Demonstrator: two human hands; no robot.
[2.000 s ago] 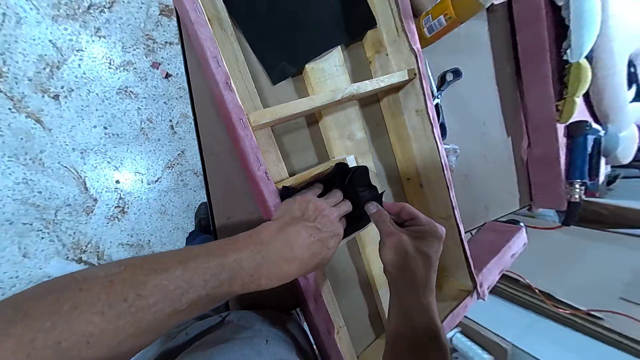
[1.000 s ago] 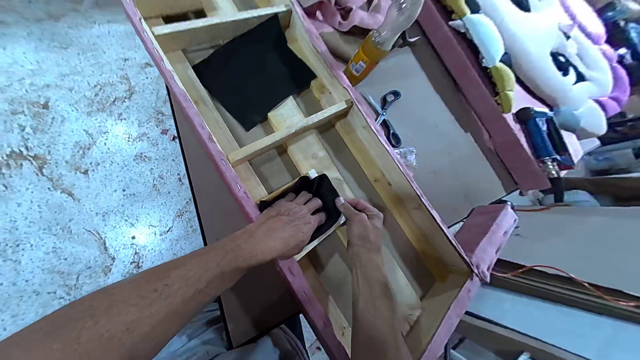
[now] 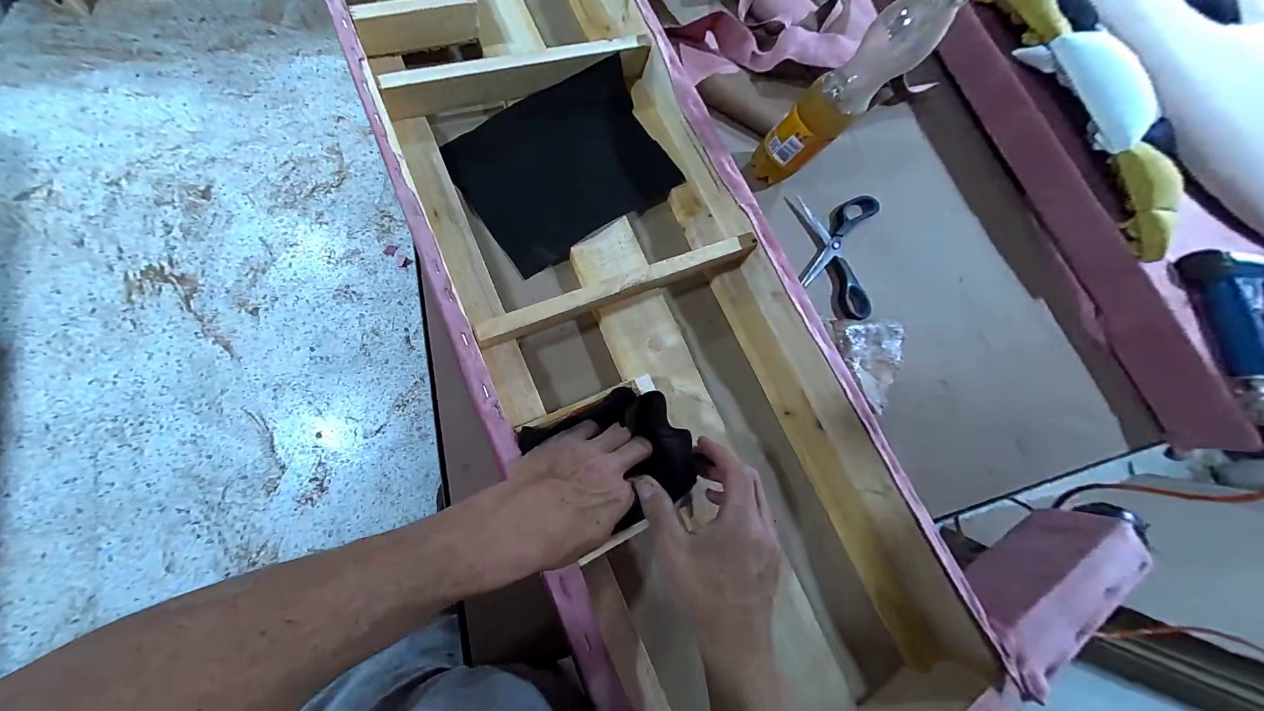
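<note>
Black fabric (image 3: 664, 434) lies bunched over a small wooden box section inside a long wooden frame (image 3: 790, 395) edged with stapled pink fabric. My left hand (image 3: 578, 484) presses on this cloth, fingers spread. Thumb and fingers of my right hand (image 3: 716, 513) pinch the cloth's right edge. A flat black fabric piece (image 3: 573, 163) rests across the frame farther up, beyond a wooden crossbar (image 3: 617, 286). The underside of the bunched cloth is hidden by the hands.
Scissors (image 3: 835, 247) lie partly spread on the brown board right of the frame, near crumpled clear plastic (image 3: 871, 360) and a bottle of orange liquid (image 3: 805, 128). Pink fabric scraps (image 3: 780, 39), plush pieces (image 3: 1106, 89) and a blue-bodied tool (image 3: 1224, 311) are farther right.
The cloth under my hands, flatter one second ago, now stands up in a fold at its right side. The view has shifted, showing more of the frame's far part.
</note>
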